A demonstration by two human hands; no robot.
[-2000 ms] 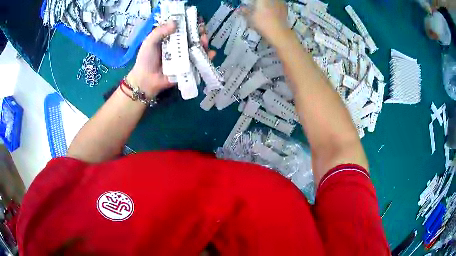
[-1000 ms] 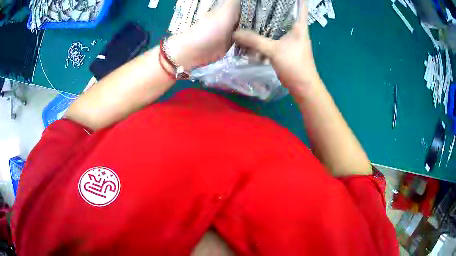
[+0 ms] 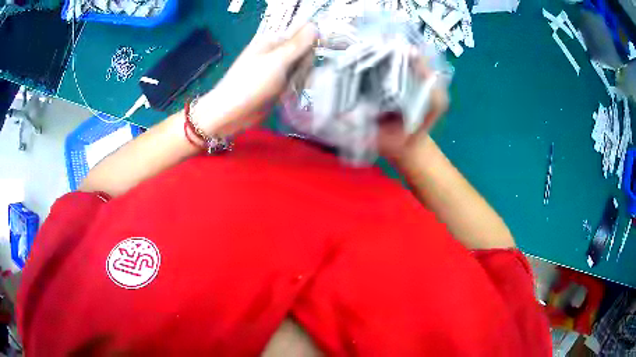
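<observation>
A clear plastic bag (image 3: 349, 104) full of whitish strips is held up between my hands, close in front of my red shirt; it is blurred. My left hand (image 3: 268, 77) holds the bag's left side. My right hand (image 3: 418, 115) is around its right and lower side, with fingers partly hidden by the bag. A loose pile of white-grey strips (image 3: 446, 21) lies on the green bench behind the bag, cut off by the top edge.
A blue tray of strips (image 3: 157, 15) is at the upper left. Small metal parts (image 3: 123, 64) lie beside a black smartphone (image 3: 183, 68) with a white cable. Narrow white strips (image 3: 610, 136), a thin dark rod (image 3: 549, 174) and a dark-handled tool (image 3: 602, 233) lie right. A blue basket (image 3: 87, 150) stands left below.
The handful of strips and reaching right hand seen first are gone; both hands came to the bag. Since the last earlier frame, the bag has risen and my right hand has moved down around it.
</observation>
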